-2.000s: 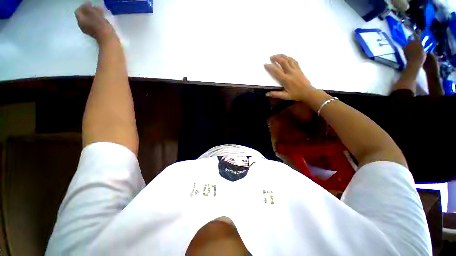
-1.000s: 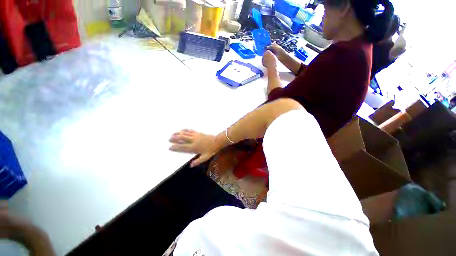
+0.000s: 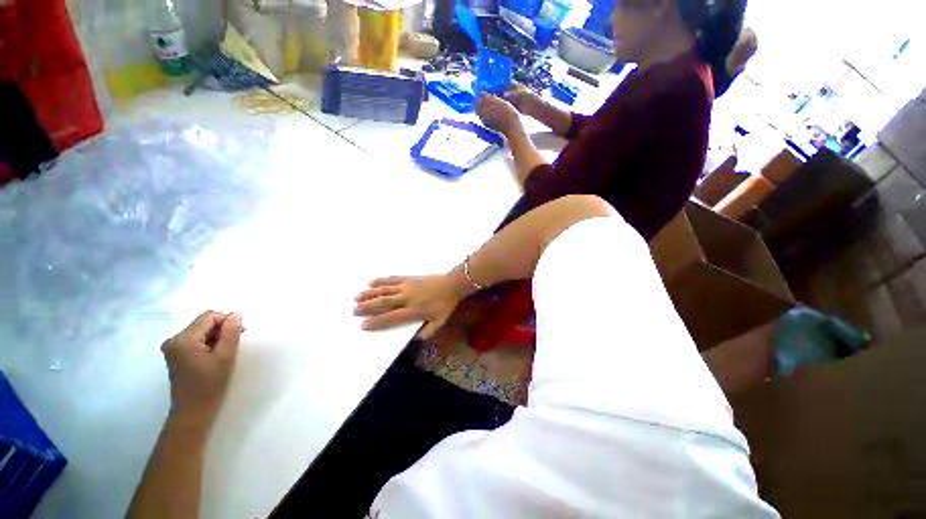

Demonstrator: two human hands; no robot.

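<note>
My left hand [image 3: 203, 350] is above the white table [image 3: 294, 375], its fingers curled and the thumb near the index finger. No item shows in it; a tiny clear piece between the fingertips cannot be ruled out. My right hand [image 3: 406, 302] lies flat at the table's front edge, fingers apart and empty. A heap of shiny clear plastic pieces [image 3: 112, 218] spreads over the table beyond my left hand. A stack of blue boxes [image 3: 22, 446] is cut off by the left edge of the picture.
A person in a dark red top [image 3: 650, 132] works at the right with a blue tray [image 3: 493, 73]. An open blue-framed box [image 3: 455, 147] and a dark blue box [image 3: 373, 94] are nearby. A red bag [image 3: 51, 71] and a bottle [image 3: 171, 49] stand behind. Brown cartons [image 3: 726, 264] stand right.
The view has swung from the table front towards the right, then slightly back. My left hand has come in from the lower left corner over the table. My right hand stays on the edge.
</note>
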